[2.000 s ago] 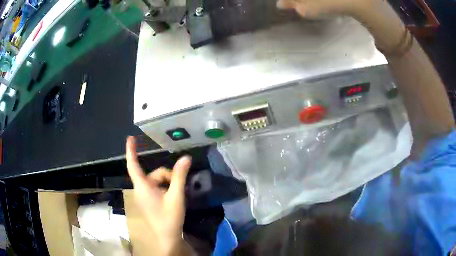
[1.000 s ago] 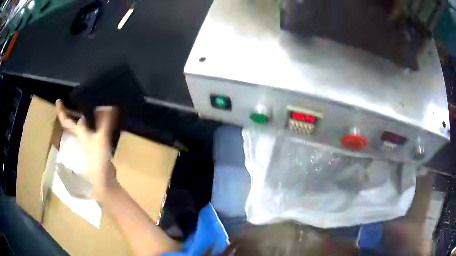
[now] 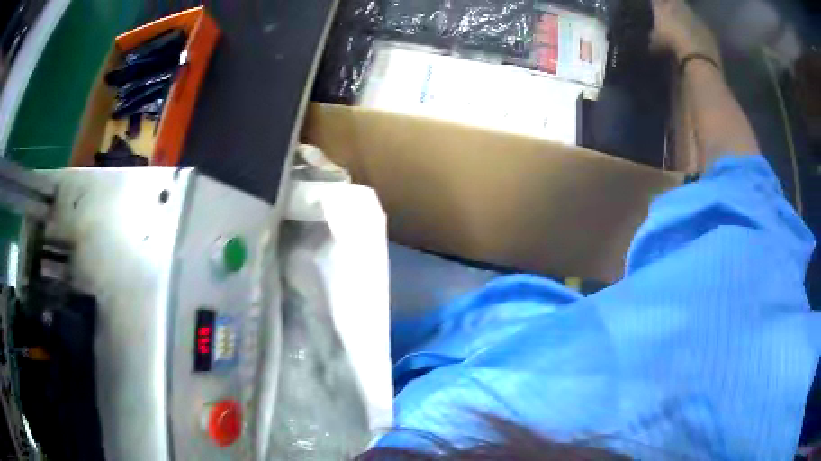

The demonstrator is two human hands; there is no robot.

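My right hand is at the top right edge, over the far right side of a large open brown carton. Its fingers are blurred and partly cut off, so its grip is unclear. A dark flat black piece lies in the carton, below and left of the hand. Shiny black plastic wrapping and a white printed sheet also show in the carton. My left hand is not in view.
The silver-white press stands at left, with a green button, a red-digit display and a red button. An orange tray holds black parts. A whitish plastic bag hangs between press and carton.
The view has swung right from the press front and left carton to the large carton. My left hand, earlier holding a dark piece over the left carton, has left view. My right hand now reaches the large carton.
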